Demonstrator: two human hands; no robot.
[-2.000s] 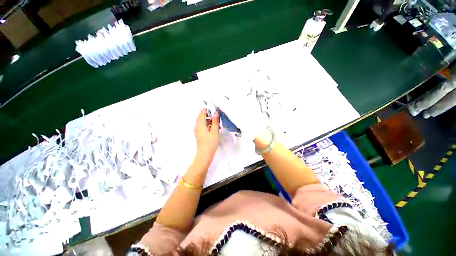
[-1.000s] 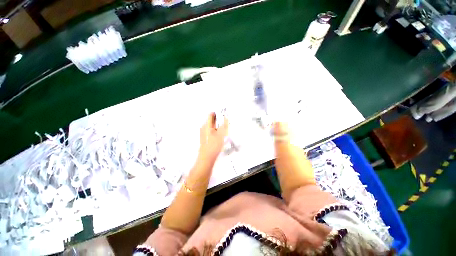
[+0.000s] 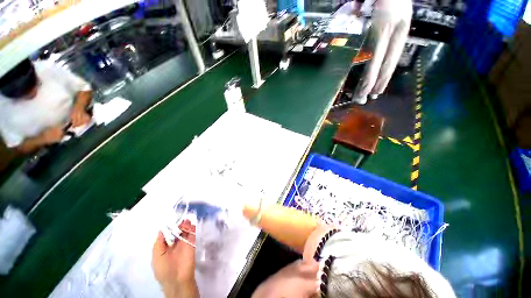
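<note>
My left hand [image 3: 174, 256] is bare and grips a white corded part [image 3: 170, 234], with its thin cord looping over the fingers. My right hand [image 3: 230, 212] looks white-gloved and blends into the white sheet [image 3: 265, 137]; only the bare wrist with a bracelet shows clearly. A blurred blue cloth [image 3: 202, 210] is between the hands, at the right hand's fingers, close to the part. The right fingers themselves are washed out. A few faint corded parts [image 3: 222, 169] lie on the sheet beyond the hands.
A blue bin [image 3: 436, 224] full of white corded parts stands right of the bench edge. A pump bottle [image 3: 234, 97] stands at the sheet's far end. A brown stool [image 3: 358, 131] is on the floor. One person sits across the bench at left; another stands at the far end.
The view has swung right, bringing the bin, stool and people into view; the large left heap has mostly left it. The blue cloth is now close beside my left hand.
</note>
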